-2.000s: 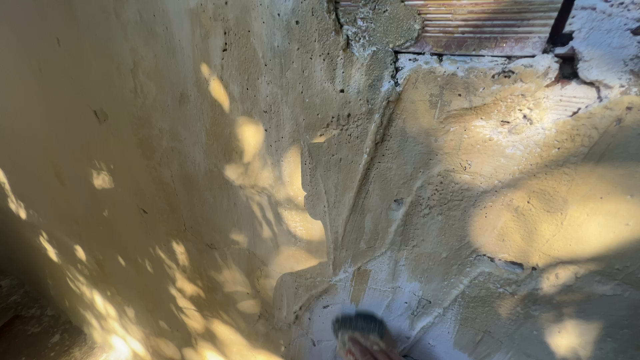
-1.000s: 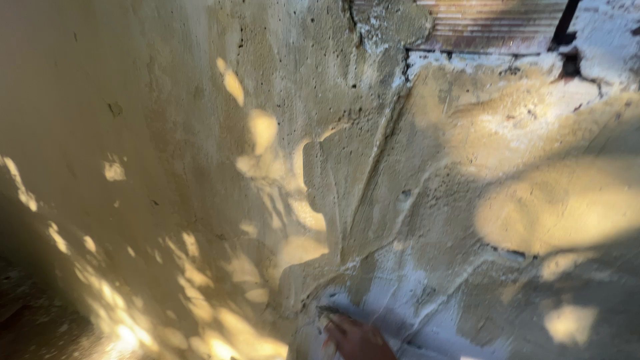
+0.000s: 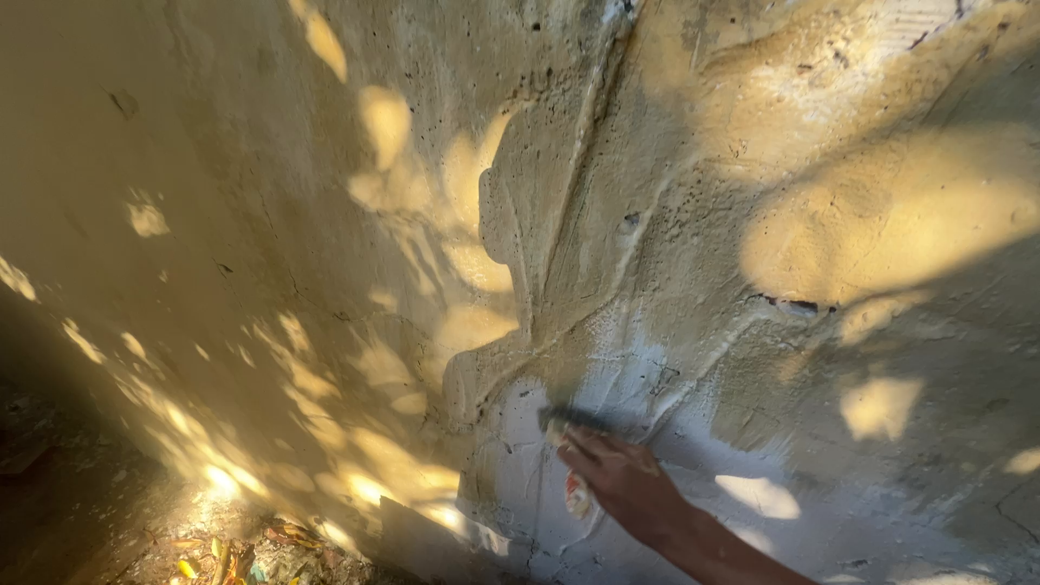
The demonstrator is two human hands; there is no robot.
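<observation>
My right hand (image 3: 605,467) comes in from the lower right and grips a brush, whose dark, blurred bristles (image 3: 575,419) lie against the wall. Below my fingers the end of its pale handle (image 3: 578,496) shows, with a reddish patch on it. Pale smears mark the fingers. Around the brush, a white coating (image 3: 520,455) covers the lower part of the rough, yellowish plaster wall (image 3: 674,244). Its upper border is uneven and streaky. My left hand is out of view.
A raised ridge (image 3: 581,162) runs down the plaster, and a small dark hole (image 3: 800,308) lies to its right. Dry leaves and debris (image 3: 244,556) cover the ground at the lower left. Patches of sunlight and shadow cross the wall.
The view has shifted down the wall, and the ribbed brick at the top has left it. More of my right forearm shows. The brush has moved about over the white area.
</observation>
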